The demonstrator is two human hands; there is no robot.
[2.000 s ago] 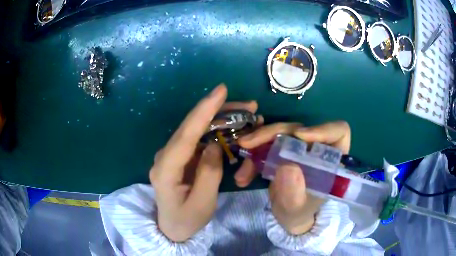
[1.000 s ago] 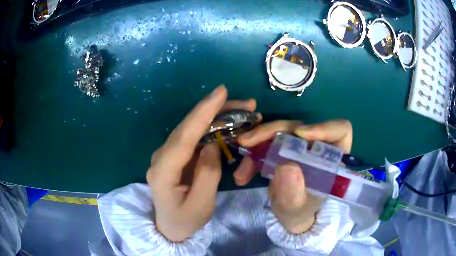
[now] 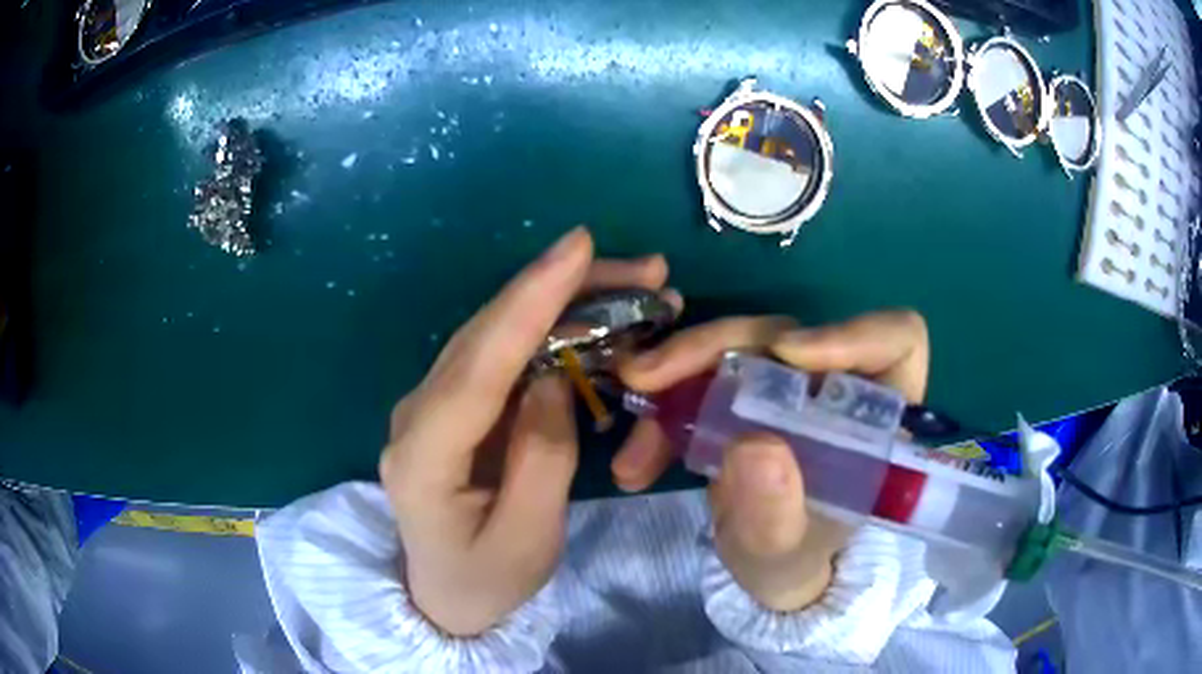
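Observation:
My left hand [image 3: 494,448] holds a watch case [image 3: 609,320] tilted on edge between thumb and fingers. An orange flex cable [image 3: 584,388] sticks out of the case toward me. My right hand [image 3: 778,461] grips the glue syringe [image 3: 817,445], a clear barrel with red contents, a red band and a green end with an air hose. The syringe's front tip [image 3: 638,402] points left at the case's lower edge, beside the flex cable. Whether it touches the case cannot be told; the needle end is hidden by the fingers and case.
One watch case [image 3: 763,162] lies on the green mat [image 3: 382,290]; several more lie at the back right. A glittering heap of small metal parts [image 3: 227,191] is at left. A white parts plate [image 3: 1136,198] with tweezers [image 3: 1144,86] is at right. A black tray [image 3: 198,50] lines the back.
Both hands keep their holds on the case and syringe, with only slight shifts of the left hand and case. The bench items have shifted slightly in the view.

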